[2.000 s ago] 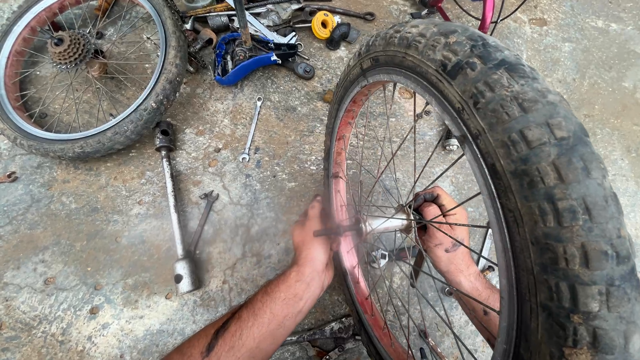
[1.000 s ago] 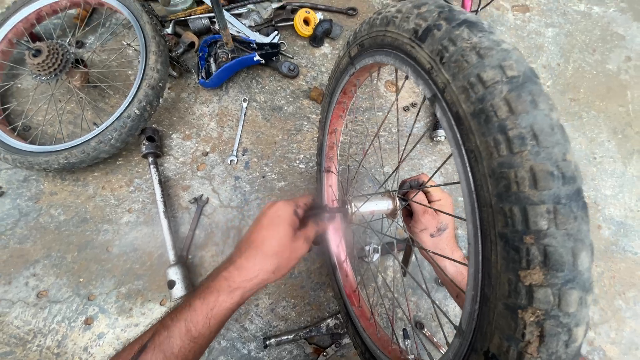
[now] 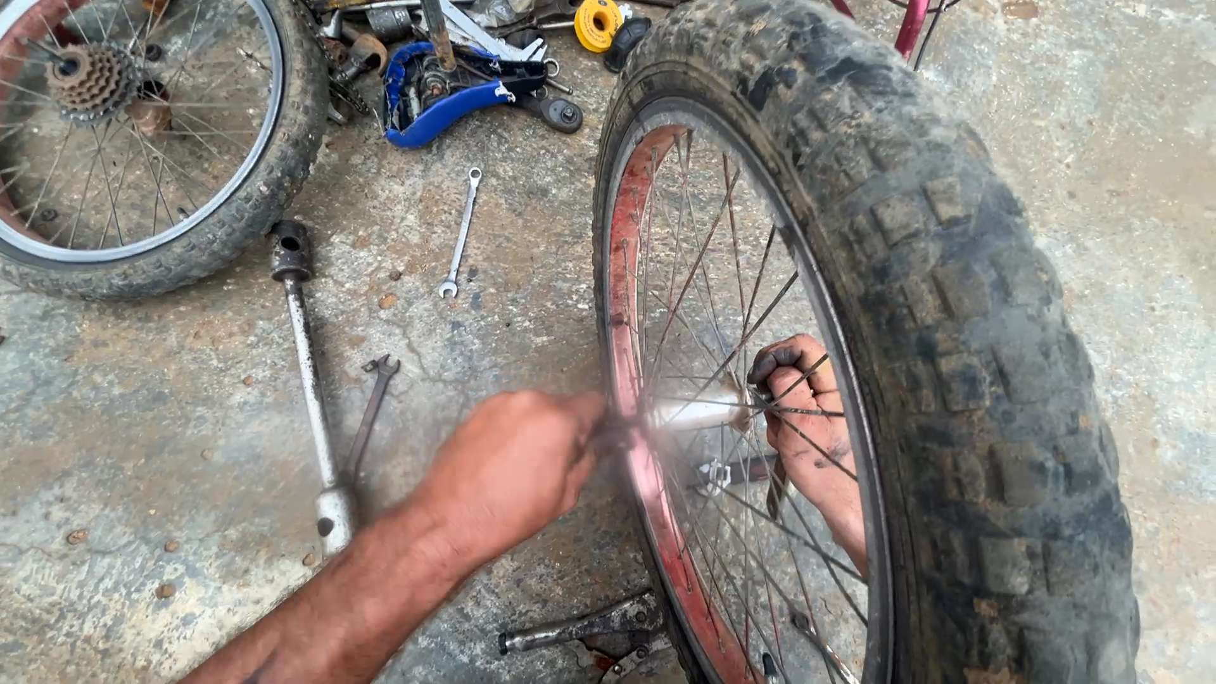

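Note:
A bicycle wheel (image 3: 959,313) with a knobby tyre and a red-sided rim stands upright, right of centre. My left hand (image 3: 518,465) is on its near left side, fingers closed at the blurred end of the hub axle; what exactly they grip is too blurred to tell. Behind the spokes, my right hand (image 3: 807,408) has its curled, blackened fingers on the other axle end, beside the silver hub (image 3: 703,412). Spokes cover part of that hand.
A second wheel with a rusty freewheel (image 3: 92,83) lies upper left. On the concrete lie a long socket wrench (image 3: 309,380), an open-end wrench (image 3: 372,413), a combination wrench (image 3: 461,233) and a metal tool (image 3: 579,627). A blue-handled tool (image 3: 446,114) and a yellow ring (image 3: 598,24) are at the top.
My left hand, spread and blurred beside the rim two seconds ago, is now closed at the axle end. My right hand stays at the far axle end.

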